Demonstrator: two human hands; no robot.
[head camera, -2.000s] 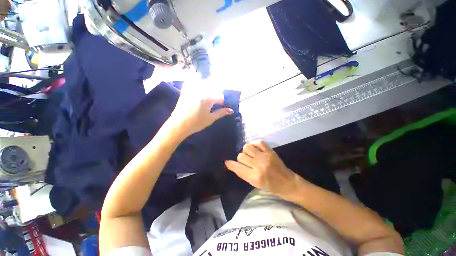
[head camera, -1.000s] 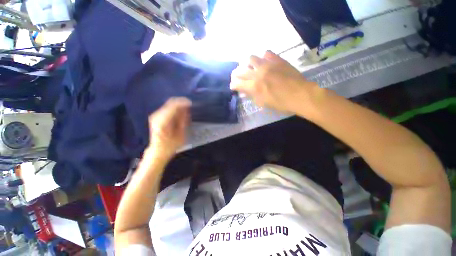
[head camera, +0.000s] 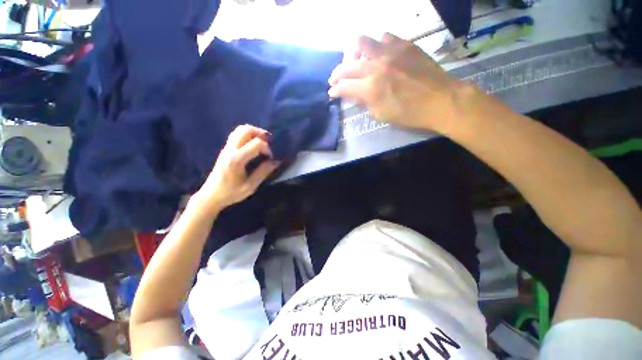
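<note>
A navy cloth piece (head camera: 303, 95) lies on the white table at its front edge, joined with or overlapping the large navy garment bundle (head camera: 134, 140) at left; I cannot tell which. My left hand (head camera: 246, 160) pinches the lower edge of the cloth between fingers and thumb. My right hand (head camera: 373, 77) is at the cloth's upper right corner, fingers curled on its edge. The needle area is out of the picture, with bright glare above the cloth.
A ruler strip (head camera: 521, 74) runs along the table's front edge. Yellow-green and blue snips (head camera: 493, 34) lie right of my right hand, beside a dark scrap (head camera: 454, 14). Dark cloth hangs at the far right. Another machine part (head camera: 24, 156) stands at left. A red box (head camera: 53, 281) is below it.
The view has tipped down and the machine head has left the picture. My right hand has moved up from the table edge to the cloth's right side. My left hand has moved down to its lower edge.
</note>
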